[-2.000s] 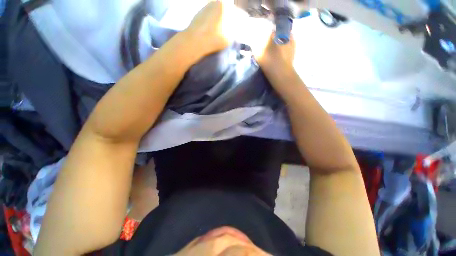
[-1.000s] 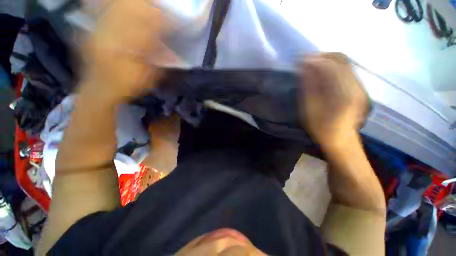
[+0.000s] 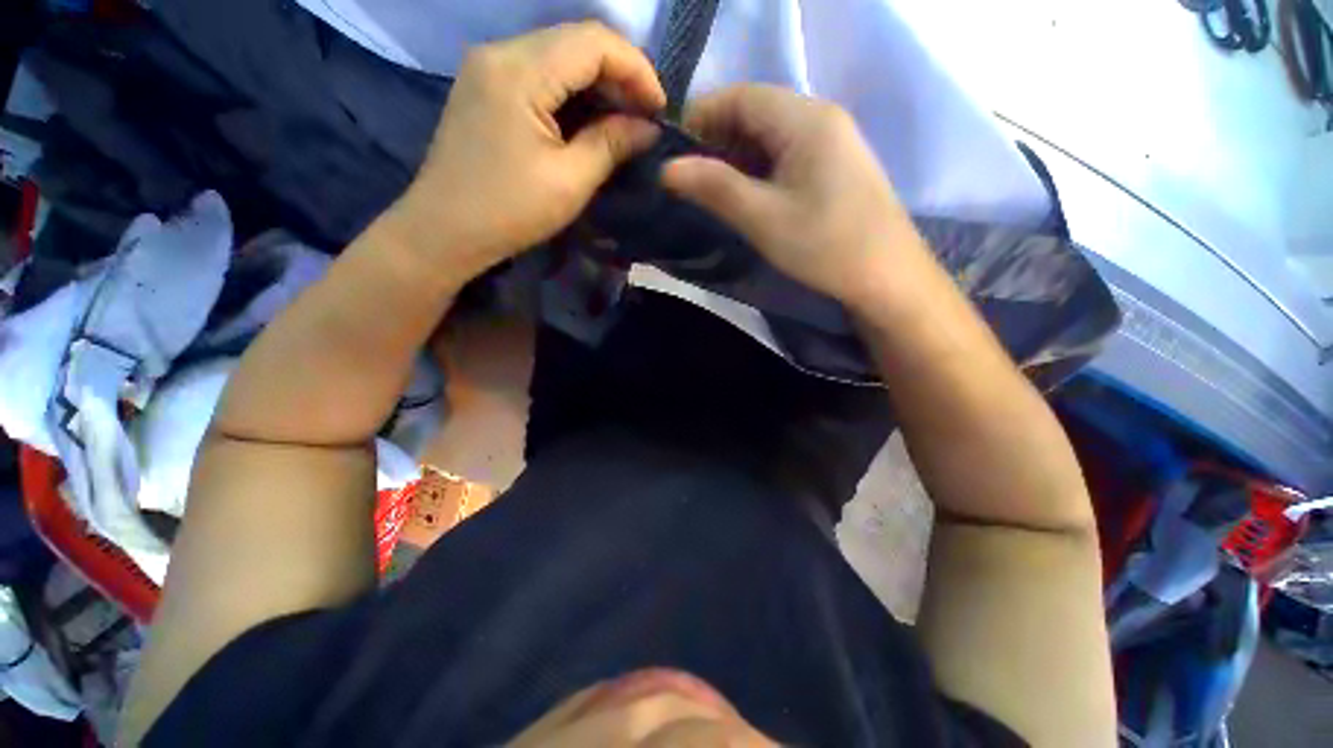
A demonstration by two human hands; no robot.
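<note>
My left hand (image 3: 548,139) and my right hand (image 3: 790,183) meet at the upper centre, over the table's near edge. Both pinch the edge of dark fabric (image 3: 665,219) between thumb and fingers. A dark textured strip (image 3: 687,51) runs up from the fingertips across the light grey fabric (image 3: 863,110). More dark cloth hangs over the table edge below my right hand and toward the lap. The exact spot pinched is partly hidden by the fingers.
The white table (image 3: 1140,161) with a printed scale on its grey edge (image 3: 1213,358) is at right. Black-handled scissors (image 3: 1240,21) lie at the top right. Dark cloth (image 3: 263,117) is heaped at left. Red baskets (image 3: 91,548) with cloth pieces stand low on both sides.
My hands moved from the needle area back toward the lap, first wide apart on the cloth, now together at its edge. The sewing head has left the view.
</note>
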